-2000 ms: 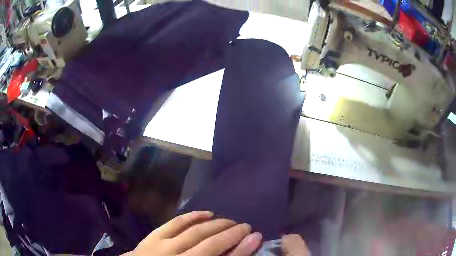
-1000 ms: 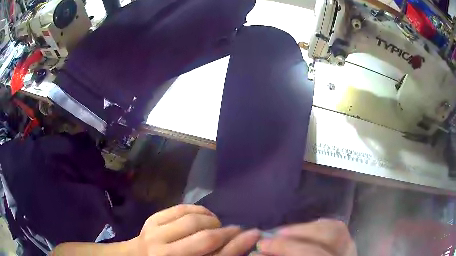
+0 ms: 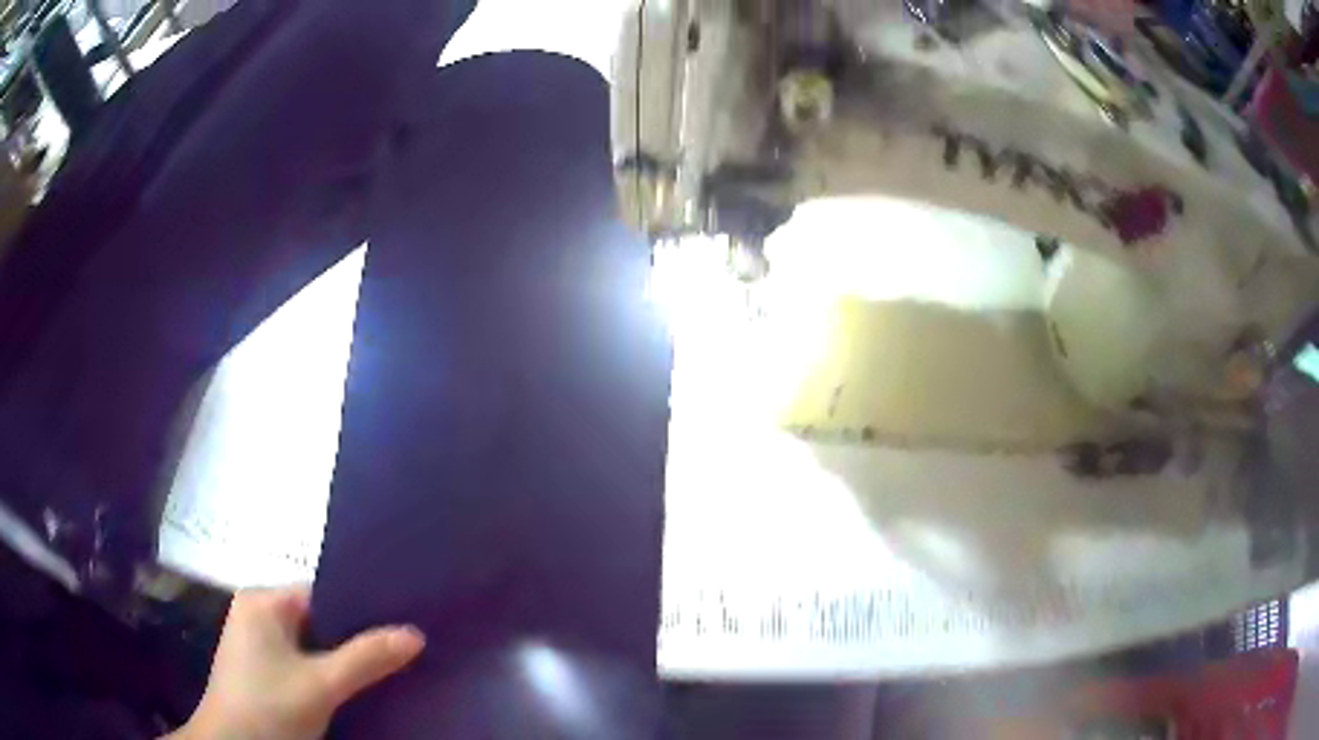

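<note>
A long dark purple cut panel (image 3: 499,362) with a rounded top end lies on the white table, its right edge beside the needle area of the cream sewing machine (image 3: 926,159). Its lower part runs over the table's front edge. My left hand (image 3: 297,668) holds the panel's left edge at the bottom, thumb on top and fingers partly hidden behind the cloth. My right hand is not in view. A bright glare covers the needle area, so the foot and needle are not clear.
A wide dark pile of panels (image 3: 174,217) lies at the left of the table. Ruler ticks line the table's front edge (image 3: 926,651). A red object (image 3: 1230,701) is below the table at lower right. Blurred crates and cloth are at upper right.
The view has moved closer to the machine and table. My left hand has shifted from the panel's lower end to its left edge. My right hand has left the picture.
</note>
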